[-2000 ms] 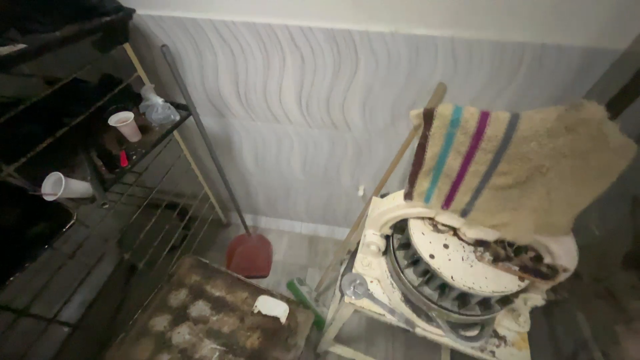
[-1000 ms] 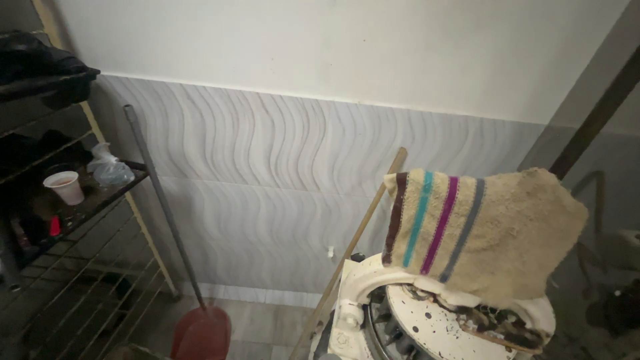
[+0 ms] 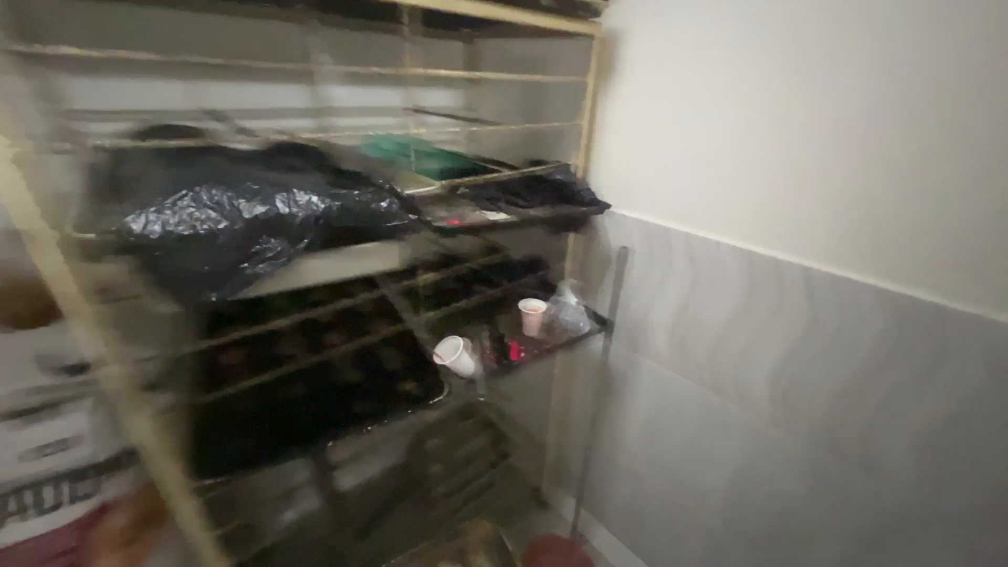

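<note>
Neither of my hands shows in the head view. A metal rack [image 3: 583, 118] with several levels fills the left and middle. On its upper level lies a crumpled black plastic bag [image 3: 260, 213]. Lower down, a dark tray [image 3: 315, 409] rests on the rack. To its right, a white plastic cup [image 3: 457, 356] leans on its side, and another plastic cup [image 3: 531, 317] stands upright beside a knotted clear plastic bag [image 3: 572, 311]. A small red object [image 3: 515, 350] lies between the cups. Much of the view is blurred.
Right of the rack, a long handle [image 3: 602, 394] leans against the wall [image 3: 787, 354], with a red dustpan [image 3: 557, 551] at its foot. A green item [image 3: 425, 156] lies on the upper level. A bag bearing writing [image 3: 55, 480] is at the lower left.
The view has swung left and up to the rack. The striped cloth and the white machine under it have left the view.
</note>
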